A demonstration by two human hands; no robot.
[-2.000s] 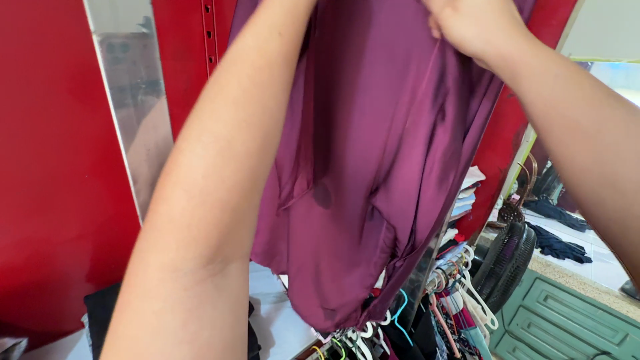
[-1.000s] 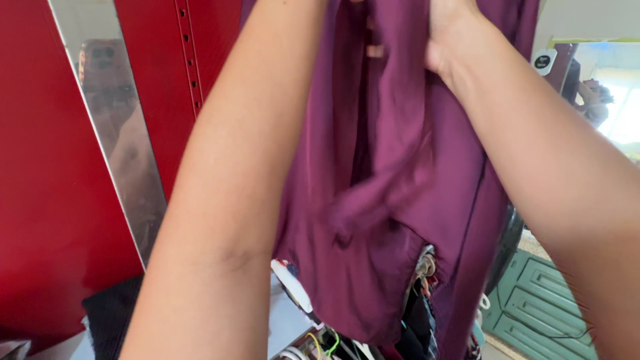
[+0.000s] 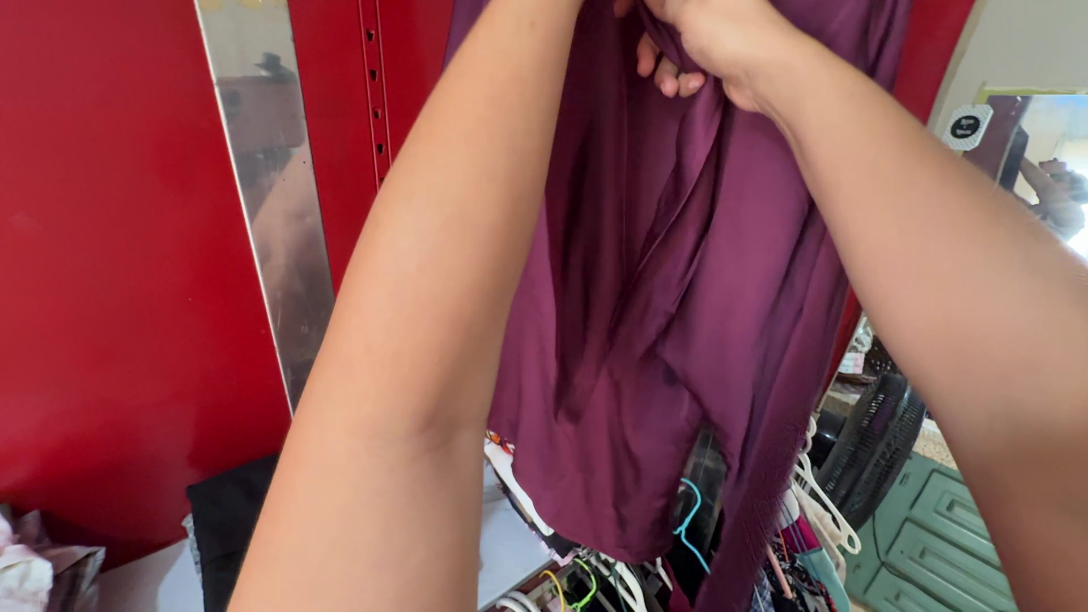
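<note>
A purple satin-like garment (image 3: 629,382) hangs down the middle of the head view, in long folds, its upper part beyond the top edge. My right hand (image 3: 714,42) is closed on a fold of it near the top. Several fingertips (image 3: 670,78) show beside that hand, against the cloth; whose hand they belong to, left or right, I cannot tell. My left forearm reaches up across the view, and the left hand itself is largely hidden or out of frame at the top.
Below the garment are several clothes hangers, one of them blue (image 3: 693,518), with clothes. A black fan (image 3: 875,450) and a green drawer cabinet (image 3: 935,527) stand at the right, near a mirror (image 3: 1050,161). Red panels (image 3: 119,255) and a black folded cloth (image 3: 229,518) are at the left.
My right hand has moved from the garment's right side toward its middle and gathered a fold there. The cloth's lower folds have shifted, and the blue hanger, covered a second ago, shows again.
</note>
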